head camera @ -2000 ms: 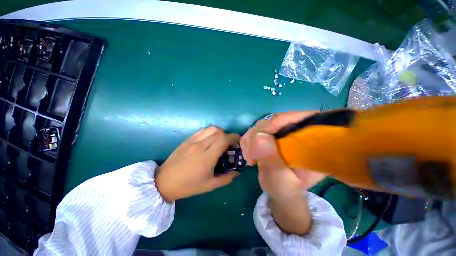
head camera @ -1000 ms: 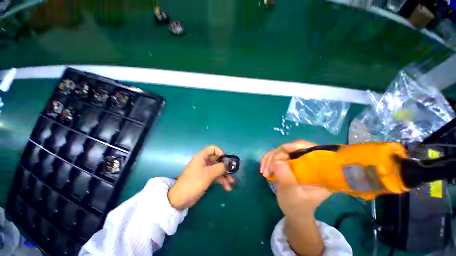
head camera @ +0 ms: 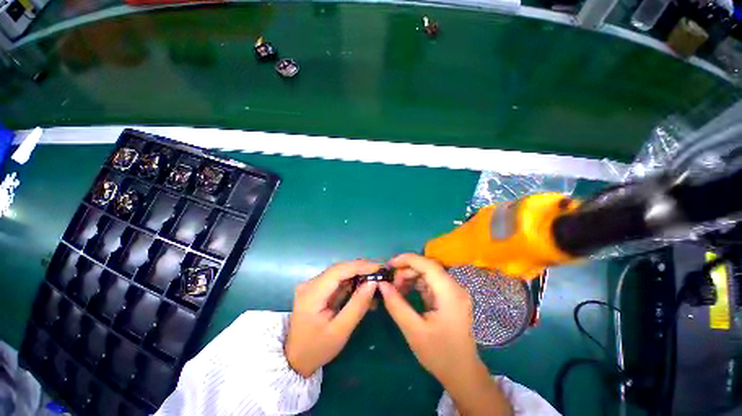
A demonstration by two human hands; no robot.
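Note:
A small black device housing (head camera: 373, 277) is pinched between the fingertips of both hands, low over the green bench. My left hand (head camera: 327, 313) holds its left side and my right hand (head camera: 431, 313) its right side. The fingers hide most of it. The orange electric screwdriver (head camera: 504, 236) hangs just beyond my right hand, its nose near my knuckles, not held. Below it lies the round silver-grey dotted screw plate (head camera: 492, 309), partly covered by the screwdriver and my right hand.
A black blister tray (head camera: 154, 268) with several units stands at left. The green conveyor (head camera: 358, 89) carries several small units behind its white edge (head camera: 342, 148). Clear bags (head camera: 512, 185), a thick black hanging arm (head camera: 651, 213), cables and a black box with yellow label (head camera: 700, 325) are at right.
My right hand has let go of the screwdriver and moved left to the housing. The screwdriver hangs farther back, uncovering the screw plate. The view has shifted, showing more conveyor.

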